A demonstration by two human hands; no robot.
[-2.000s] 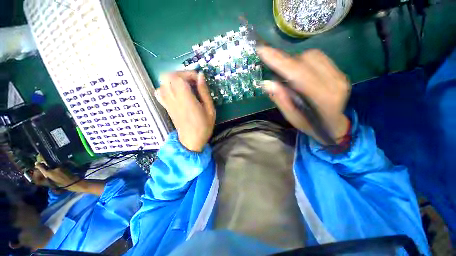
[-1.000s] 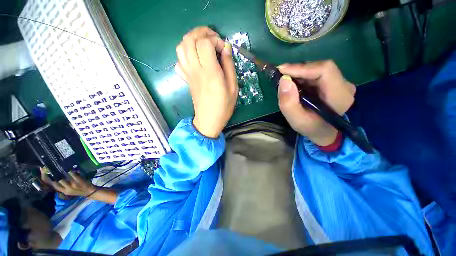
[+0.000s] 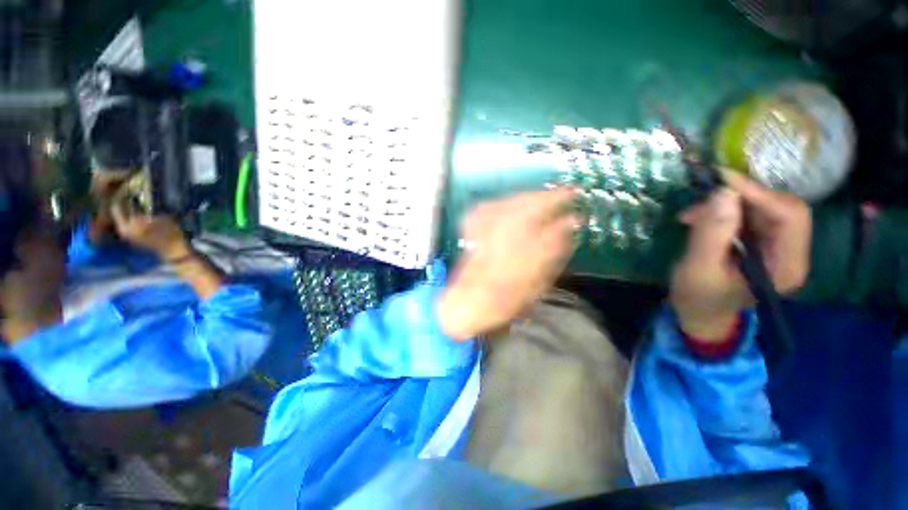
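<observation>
The frame is blurred by motion. The green and silver PCB panel (image 3: 622, 184) lies flat on the dark green bench in front of me. My left hand (image 3: 518, 244) is at the panel's left edge, palm down; its fingertips are blurred, so I cannot tell whether they hold anything. My right hand (image 3: 737, 244) grips the black soldering iron (image 3: 762, 284) just right of the panel. The iron points up and left, its tip blurred near the panel's upper right corner. The white component tray (image 3: 353, 129) lies left, with dark parts in rows on its lower half.
A round tub of silvery bits with a yellow-green rim (image 3: 735, 139) stands right of the panel, close behind my right hand. More green-silver panels (image 3: 339, 294) lie below the tray. A neighbour in a blue smock (image 3: 149, 339) works at far left, near green handles (image 3: 242, 189).
The view has swung, shifting the scene rightward. My left hand has moved from over the panel to its left edge, uncovering more of it. The iron has moved off to the panel's right side.
</observation>
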